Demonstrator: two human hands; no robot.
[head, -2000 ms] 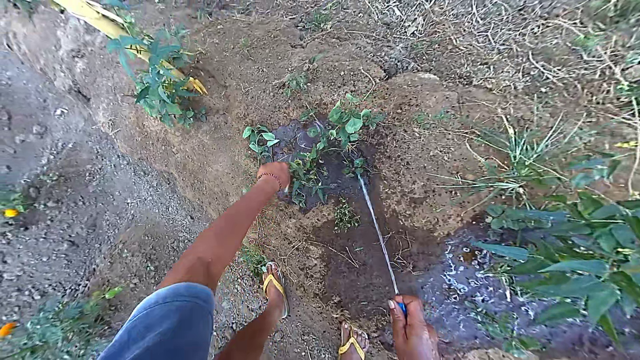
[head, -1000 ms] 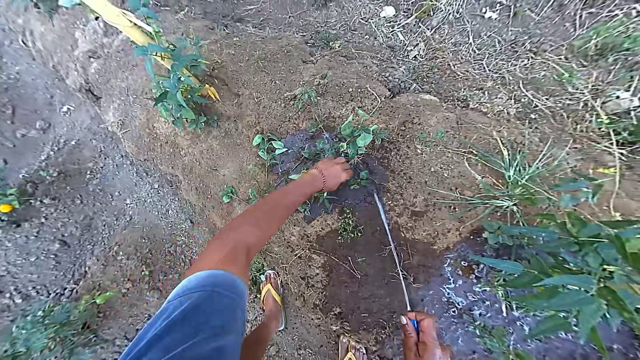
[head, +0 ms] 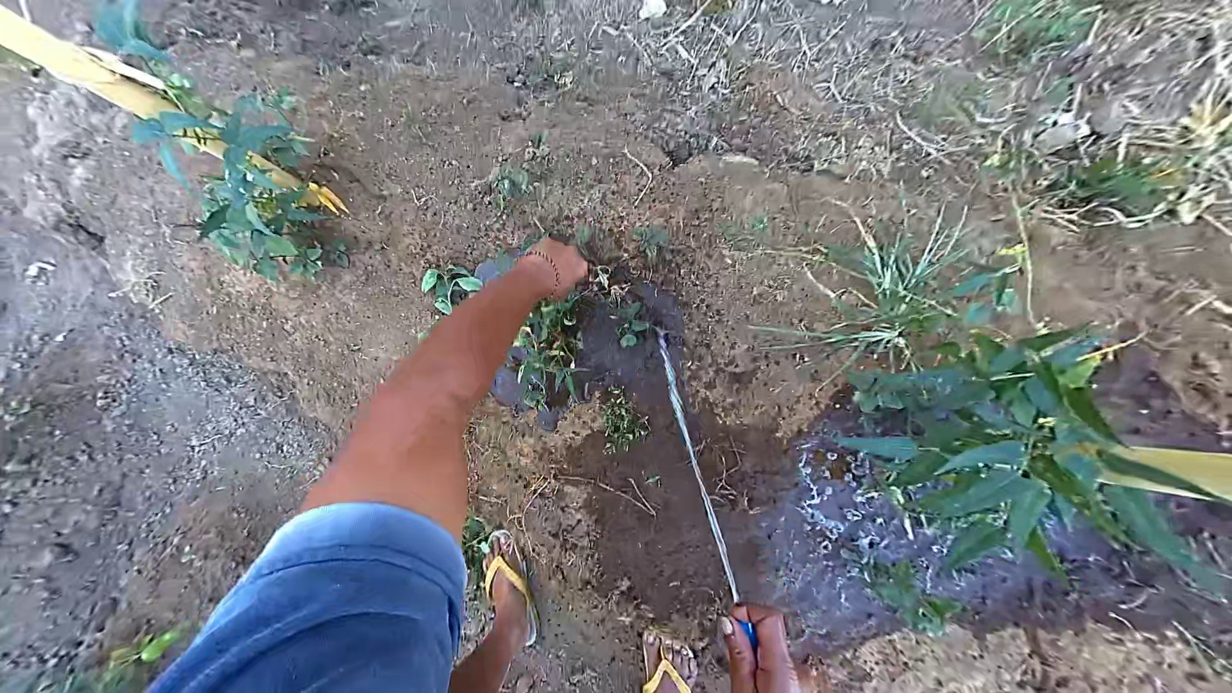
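My left hand [head: 566, 268] reaches down to the far edge of a patch of wet soil, among small leafy plants [head: 551, 346]; its fingertips are hidden, so what they hold cannot be told. Near the bottom edge my right hand [head: 760, 643] is closed around a blue hose end [head: 748, 631]. A thin stream of water [head: 695, 462] runs from it to the dark wet soil [head: 626, 337], landing beside a small green seedling [head: 632, 325]. A leafy sprig [head: 450, 287] stands left of my left wrist.
A puddle [head: 828, 520] lies to the right, beside a larger leafy plant [head: 1001, 462] and a grass tuft [head: 890, 289]. A yellow pole [head: 106, 82] with foliage reaches in at upper left. Dry stalks [head: 818, 58] cover the far ground. My feet wear yellow-strapped sandals [head: 510, 577].
My left hand has moved from the plants' near left side, across them, to the far edge of the wet patch. The water stream still runs from my right hand.
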